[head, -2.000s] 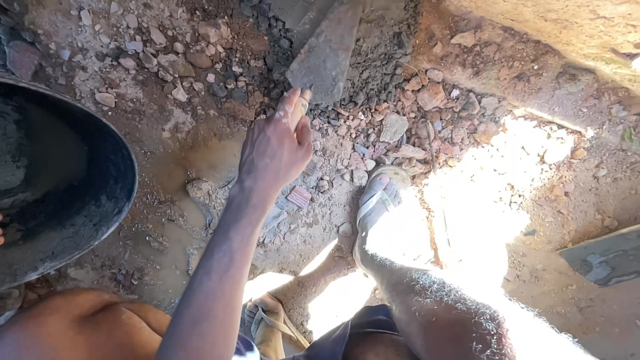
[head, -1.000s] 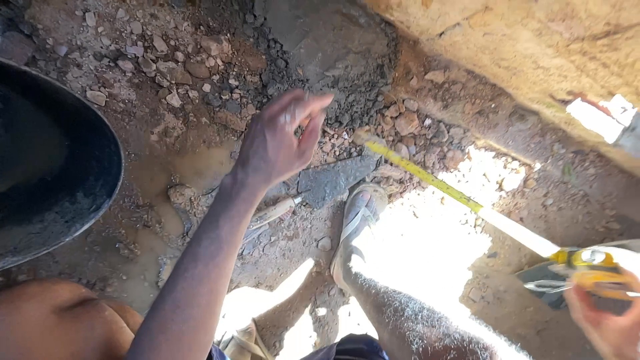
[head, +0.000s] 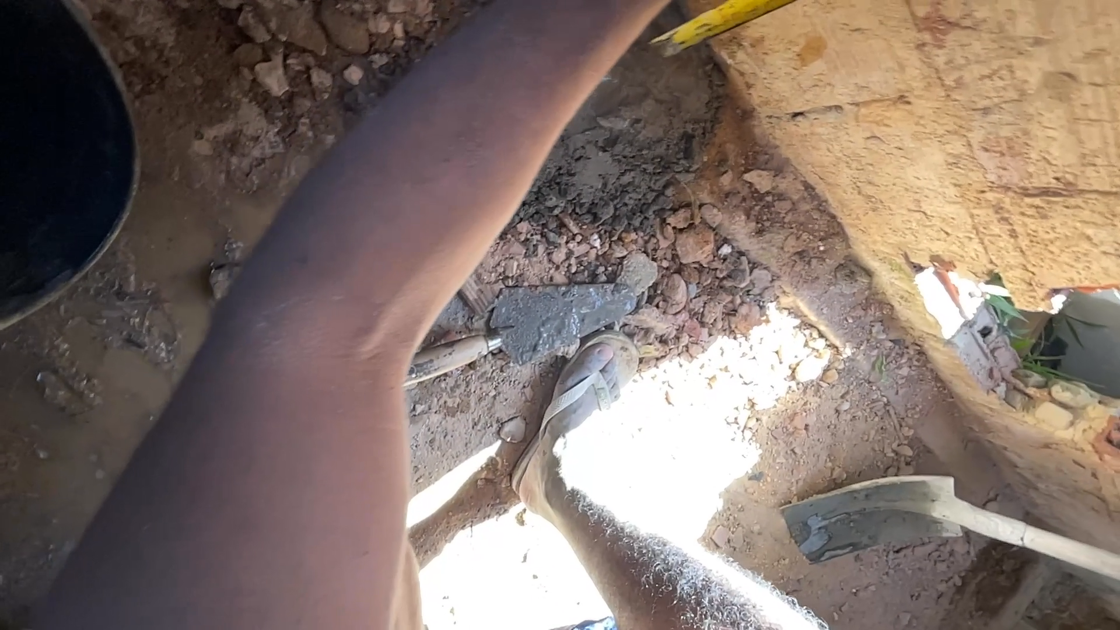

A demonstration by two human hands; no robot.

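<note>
My left forearm crosses the view from the lower left to the top edge, and its hand is out of view past that edge. My right hand is not in view. A yellow tape measure blade (head: 722, 22) enters at the top, its end close to my forearm and above the wet grey mortar (head: 643, 131); what holds it is hidden. A mortar-covered trowel (head: 547, 319) lies on the ground against the toes of my sandalled foot (head: 591, 381), its wooden handle pointing left and partly behind my arm.
A black tub (head: 61, 166) stands at the left beside muddy water. Rubble (head: 696, 245) lies around the mortar. A rough tan wall (head: 927, 114) runs along the right, with a broken opening. A shovel (head: 875, 516) with a pale wooden handle lies lower right.
My left hand held the trowel two seconds ago; the trowel was on the ground a second ago. My left arm has reached upward out of view. The tape has moved up, and my right hand has left view.
</note>
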